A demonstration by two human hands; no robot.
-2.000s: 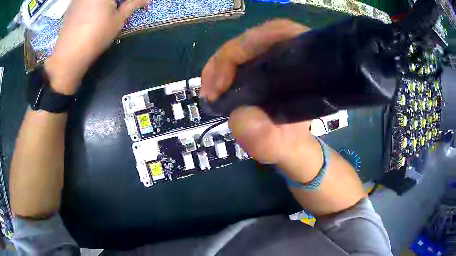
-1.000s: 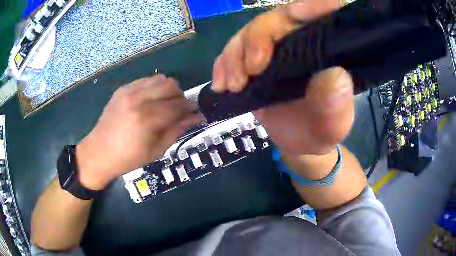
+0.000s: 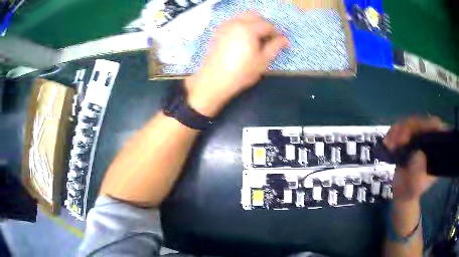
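Observation:
Two white panels with black circuit boards lie side by side on the dark green mat, an upper panel (image 3: 327,150) and a lower panel (image 3: 327,189). Each has white blocks and a yellow block at its left end. My right hand (image 3: 412,160) grips a black electric screwdriver (image 3: 442,153) over their right ends; its tip is hard to make out. My left hand (image 3: 239,60) is over the cardboard box of small parts (image 3: 317,50), thumb and fingers bent close together. Whether it holds a part cannot be seen. A dark wire crosses between the panels.
A third white panel with a board (image 3: 85,145) lies at the left, beside a narrow brown tray (image 3: 49,145) of thin white pieces. Another panel rests at the box's upper left. A blue mat (image 3: 373,47) shows right of the box.
My left hand has moved from the panels up to the parts box. The view has swung left, bringing in the tray and left panel. My right hand still holds the screwdriver.

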